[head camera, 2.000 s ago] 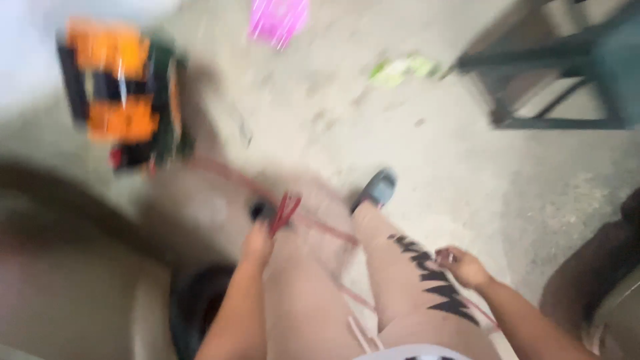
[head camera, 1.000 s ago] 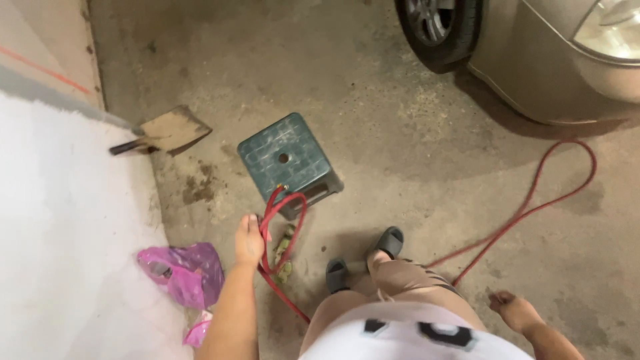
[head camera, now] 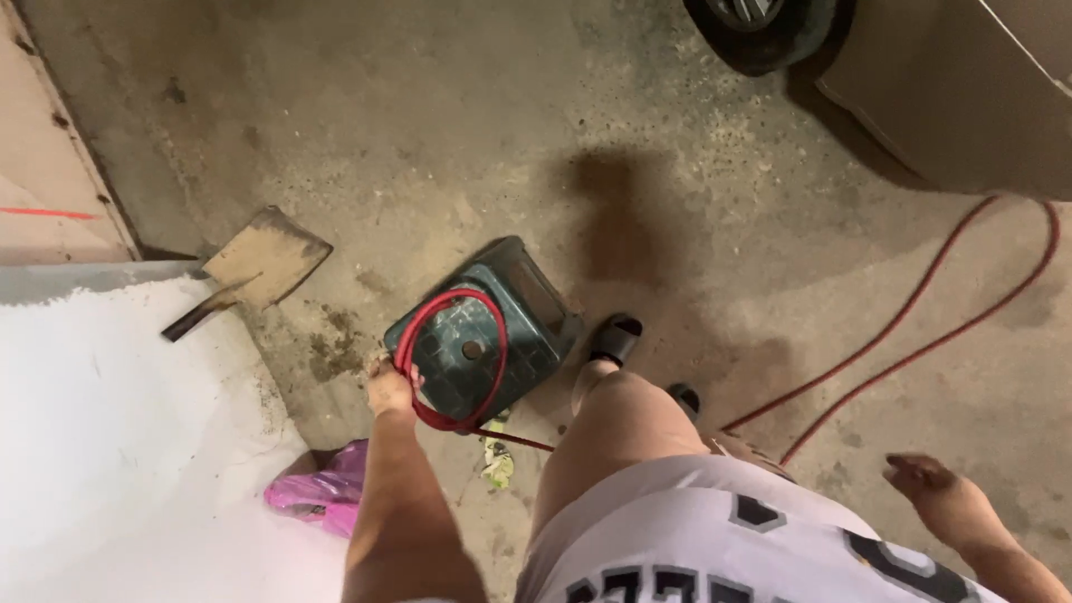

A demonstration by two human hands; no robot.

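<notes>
My left hand (head camera: 392, 387) is closed around a coiled part of a red hose (head camera: 503, 343), whose loops hang in front of a dark green plastic stool (head camera: 452, 368) with a round hole in its top. From the coil the hose runs right, passes out of sight behind my legs, and comes out as a long bend on the floor at the right. My right hand (head camera: 934, 490) is at the lower right, above the floor, with its fingers curled; whether anything is between them does not show. The hose's ends cannot be made out.
A flat shovel blade (head camera: 272, 255) with a dark handle rests by the white wall (head camera: 126, 435). A pink plastic bag (head camera: 322, 494) lies at the wall's foot. A green-and-white wrapper (head camera: 497, 462) lies below the stool. A car (head camera: 938, 100) with its wheel (head camera: 754, 25) occupies the upper right.
The hose in my left hand now forms wider, rounder loops than one second ago. My right hand remains off to the right. The view has swung greatly since two seconds ago.
</notes>
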